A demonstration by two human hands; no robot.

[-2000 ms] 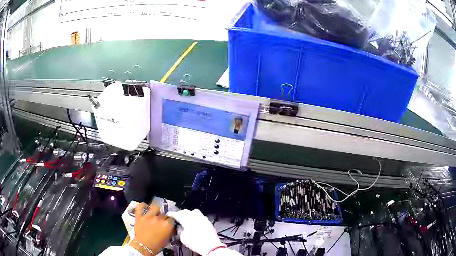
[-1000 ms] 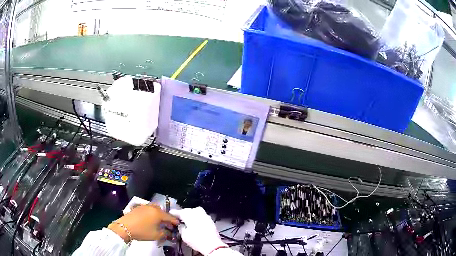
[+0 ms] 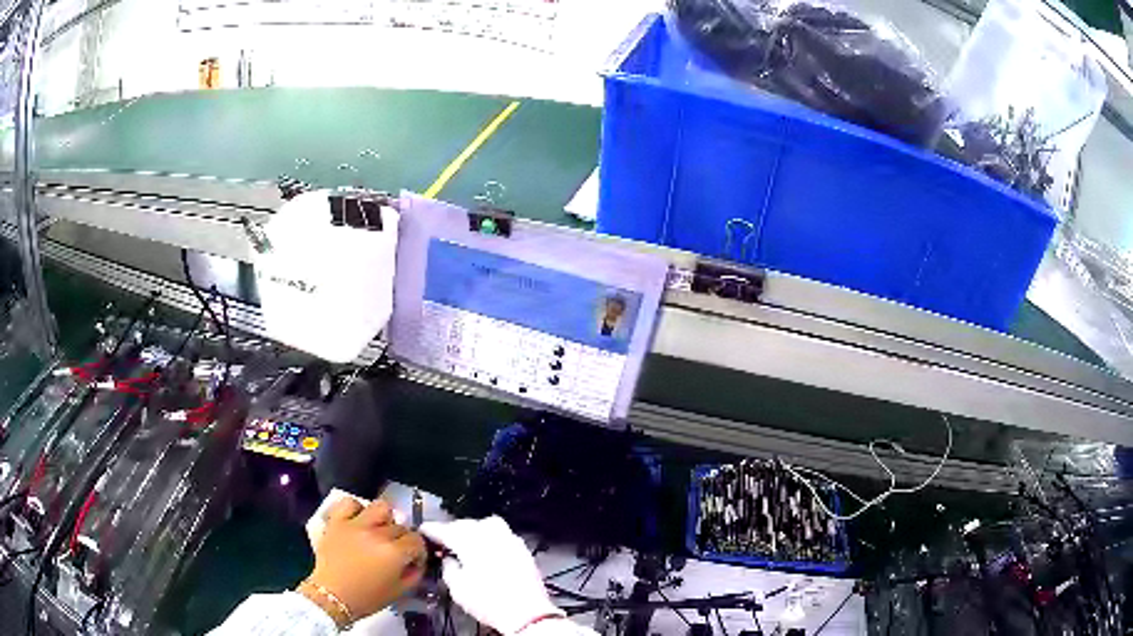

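Observation:
My left hand (image 3: pixel 365 554), bare with a bracelet, is at the lower middle, its fingers closed around a small dark part (image 3: pixel 434 548). My right hand (image 3: pixel 497 574), in a thin white glove, meets it from the right, with thumb and fingertips pinched on the same part. The part is mostly hidden by the fingers, so its exact shape cannot be told. Just behind the hands is the white tool holder (image 3: pixel 326 507), partly covered by my left hand. A small metallic piece (image 3: pixel 418 507) stands upright there.
Black connectors and leads (image 3: pixel 646 584) lie on the white board (image 3: pixel 814 609) at right. Behind it are a dark parts pile (image 3: pixel 565 478) and a blue tray of metal-ended parts (image 3: pixel 768 562). A controller (image 3: pixel 281 437) and plastic-covered harnesses (image 3: pixel 137 485) are left. A rail (image 3: pixel 845 342) crosses behind.
The view has shifted slightly since the oldest frame. My left hand has turned and its fingers have curled back from reaching across towards the glove. My right hand has stayed nearly in place.

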